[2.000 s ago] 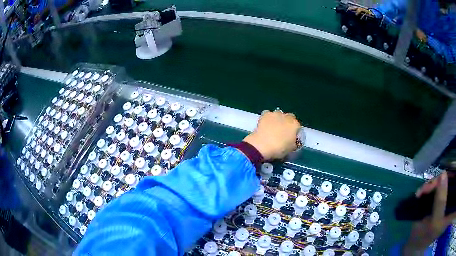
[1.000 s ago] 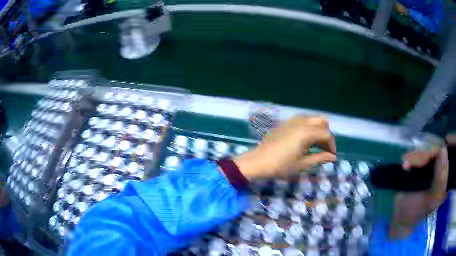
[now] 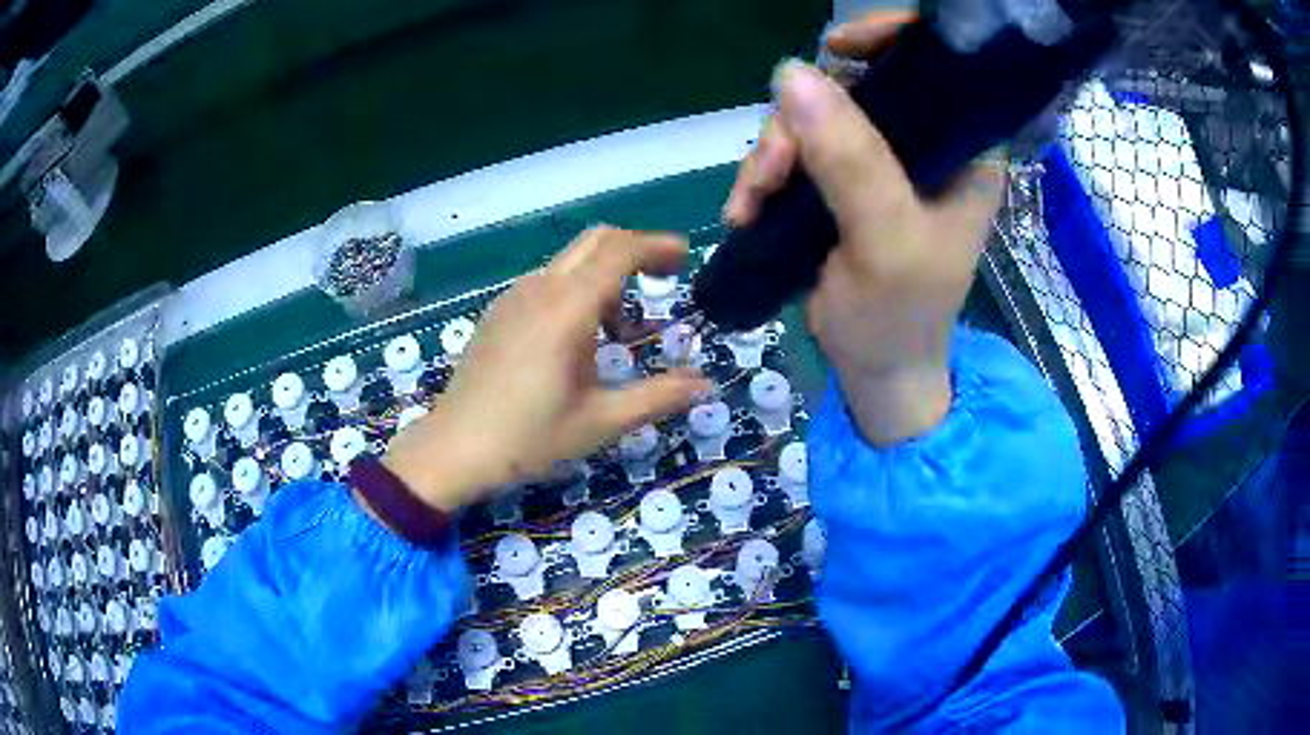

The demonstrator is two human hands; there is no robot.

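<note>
My right hand [image 3: 898, 237] is wrapped around a black electric screwdriver [image 3: 920, 122], tilted with its dark tip low over the tray's upper right rows. My left hand [image 3: 539, 366] is over the tray, thumb and fingers apart around a motor unit near the screwdriver tip; whether the fingertips touch or hold anything is unclear. Motor units with white round tops [image 3: 661, 517] stand in rows in a clear tray, with thin coloured wires between the rows. The unit under the tip is partly hidden by the screwdriver.
A screw cup [image 3: 365, 264] stands at the tray's far edge by the pale rail [image 3: 575, 155]. Another tray of units [image 3: 89, 503] is at left. A wire mesh rack [image 3: 1149, 216] and blue bin edge [image 3: 1099, 273] are at right. The black screwdriver cable [image 3: 1164, 438] hangs across my right sleeve.
The view has swung right. My right hand has brought the screwdriver from the right side to over the tray. My left hand has moved from near the screw cup to beside the screwdriver tip.
</note>
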